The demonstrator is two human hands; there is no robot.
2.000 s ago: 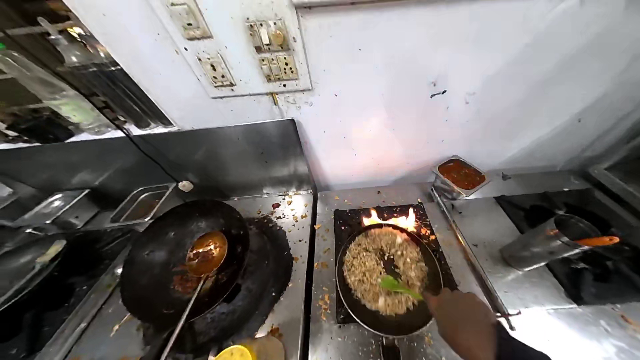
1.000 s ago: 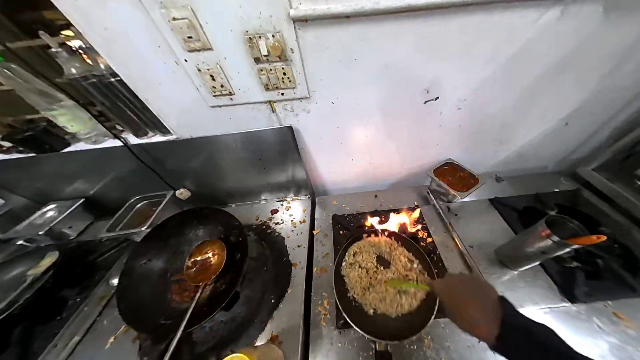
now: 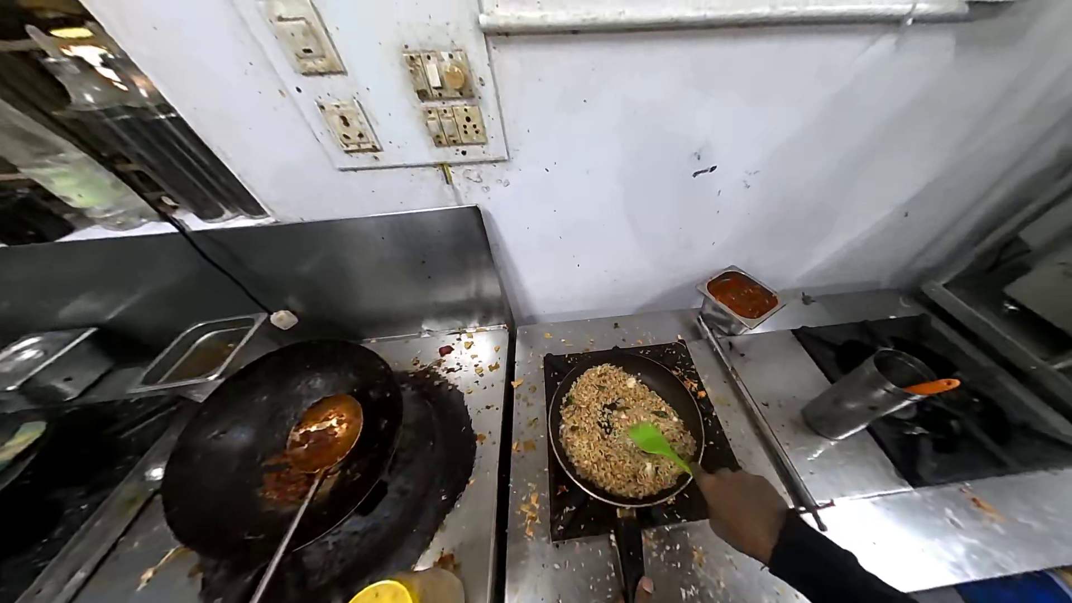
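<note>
My right hand (image 3: 741, 512), in a dark sleeve, grips the handle of a green spatula (image 3: 657, 442). The spatula's blade rests in cooked rice (image 3: 615, 419) mixed with small dark bits. The rice lies in a dark frying pan (image 3: 688, 410) on a gas burner grate (image 3: 557, 519). At the bottom edge, a fingertip of my left hand (image 3: 644, 586) shows against the pan's black handle (image 3: 630, 544); most of that hand is out of frame.
To the left, a large black wok (image 3: 209, 469) holds a ladle (image 3: 325, 431) with reddish sauce. A steel container (image 3: 727, 316) of red sauce stands by the wall. Right of it, a steel pot (image 3: 863, 398) holds an orange-handled utensil. A yellow-lidded jar (image 3: 431, 586) is at the bottom edge.
The flames seen at the back of the pan are no longer visible. My right hand still holds the green spatula, and the rice has shifted in the pan.
</note>
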